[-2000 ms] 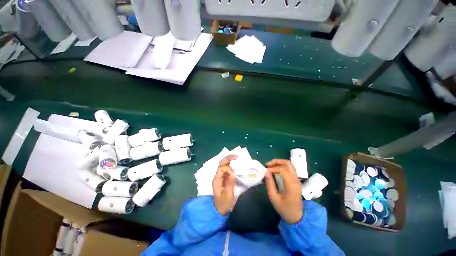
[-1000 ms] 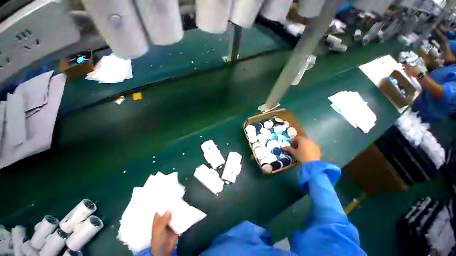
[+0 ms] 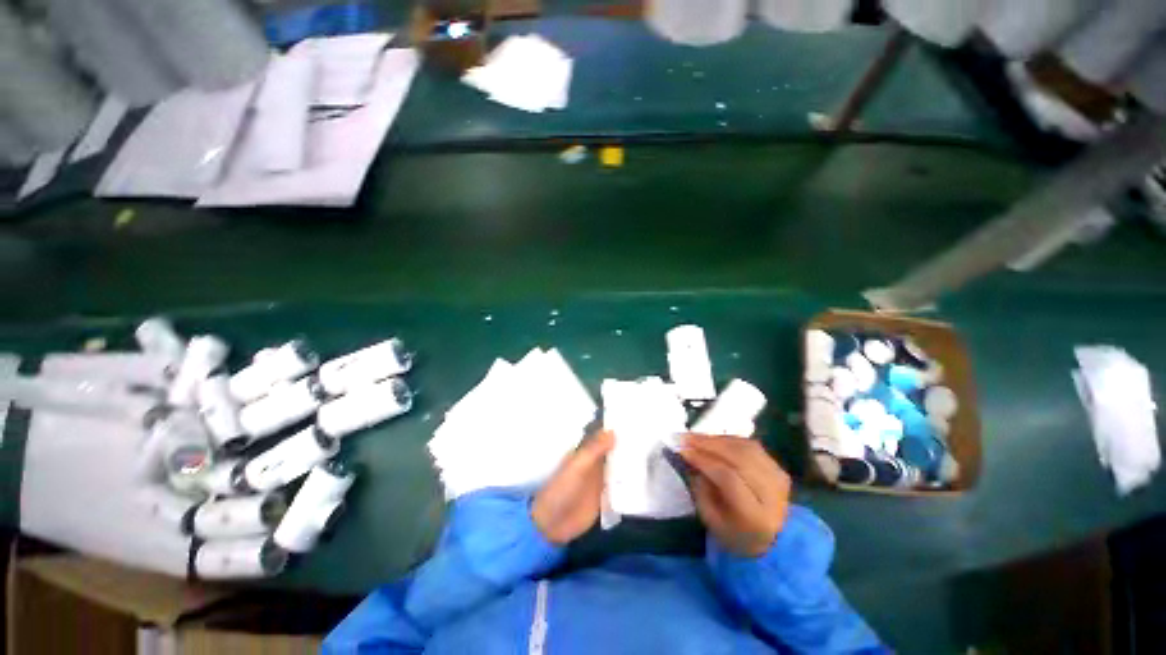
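Observation:
My left hand grips the left edge of a white wrapping sheet in front of me. My right hand is at the sheet's right side, its fingertips pinching a small dark disc, blurred, against the sheet. A loose fanned stack of wrapping sheets lies just left of my hands. A white cylinder unit lies beyond my right hand, and another cylinder lies beside it, partly hidden by that hand. The disc tray, with white, blue and dark discs, stands to the right.
A cylinder pile lies at left, partly on a white bench liner. A packing carton is at lower left. More sheets lie at far right and across the belt. A metal post slants at right.
The view has swung back left from the tray. My right hand has left the disc tray with a disc and come to the sheet in my left hand.

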